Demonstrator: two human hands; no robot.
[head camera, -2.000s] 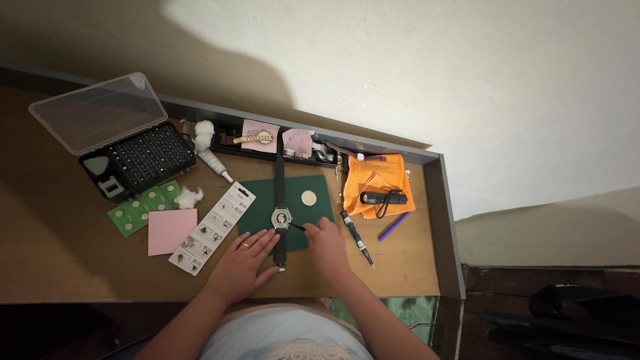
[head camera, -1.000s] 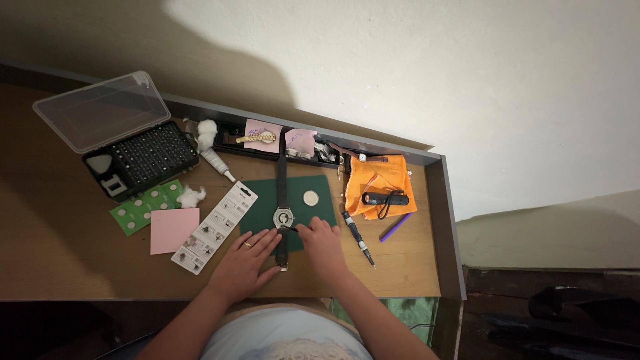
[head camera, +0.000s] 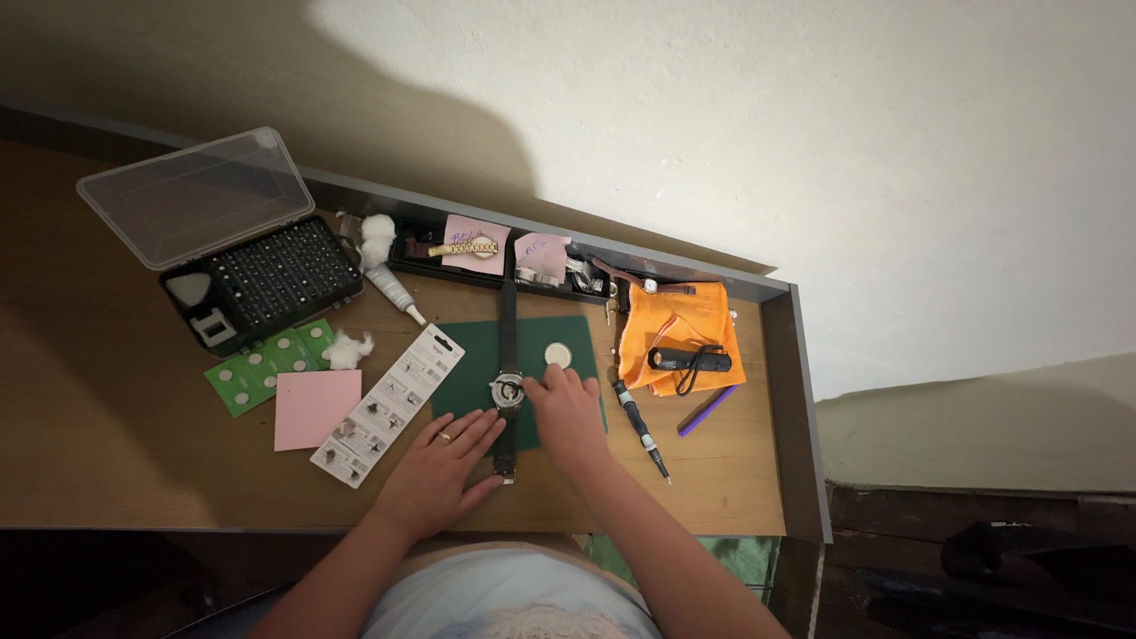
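Observation:
A wristwatch (head camera: 508, 390) with a long dark strap lies open, its movement showing, on a green mat (head camera: 568, 330). My left hand (head camera: 444, 475), wearing a ring, rests flat with its fingertips at the lower strap. Just right of the watch, my right hand (head camera: 566, 417) has its thumb and fingertips near the open case. Whether it holds a small tool cannot be seen. A round silvery disc, which looks like a watch case back (head camera: 557, 355), lies on the mat right above the right fingertips.
Around the mat are a bit case (head camera: 284, 266), a tube (head camera: 390, 291), a battery blister card (head camera: 390, 408), pink notes (head camera: 317, 408), a black tray of watches (head camera: 408, 266), an orange cloth (head camera: 692, 311), a flashlight (head camera: 690, 359), a precision screwdriver (head camera: 641, 430) and a purple pen (head camera: 707, 410).
My right hand has shifted slightly up, its fingers now nearer the round disc. The left hand has stayed by the lower strap.

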